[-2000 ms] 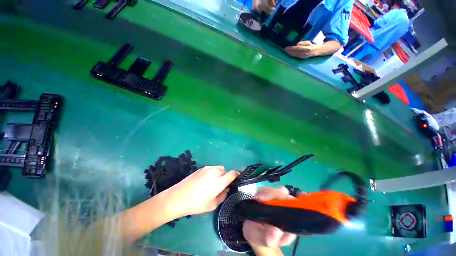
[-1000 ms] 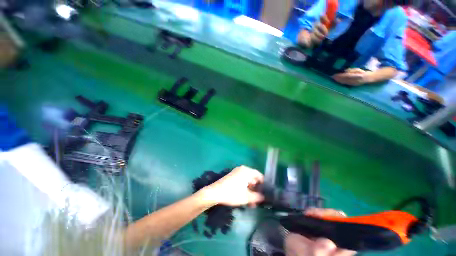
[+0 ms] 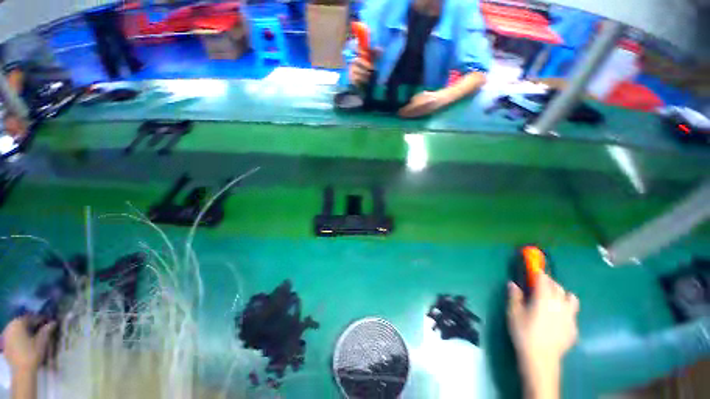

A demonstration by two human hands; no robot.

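My right hand (image 3: 545,319) holds the orange-and-black electric screwdriver (image 3: 532,267) upright or nearly so at the right of the bench. My left hand (image 3: 25,343) is at the far left edge, partly cut off, with its fingers at a dark blurred part; the grip is unclear. A black bracket frame (image 3: 354,224) lies on the bench in front of me, prongs pointing away. The round screw dish (image 3: 370,351) holds dark screws in its near half. A heap of small black parts (image 3: 274,327) lies left of the dish, and a smaller heap (image 3: 454,317) lies right of it.
Another bracket frame (image 3: 187,212) lies left on the green bench (image 3: 436,273), and one more (image 3: 159,134) farther back. Blurred black frames (image 3: 117,288) lie near my left hand. A white post (image 3: 662,230) stands right. A black fan (image 3: 691,292) lies at the right edge. A coworker in blue (image 3: 459,39) sits opposite.
The view has turned left and levelled. My hands have moved apart from the dish, left to the far left and right to the right. The bracket frame has left the space between them.
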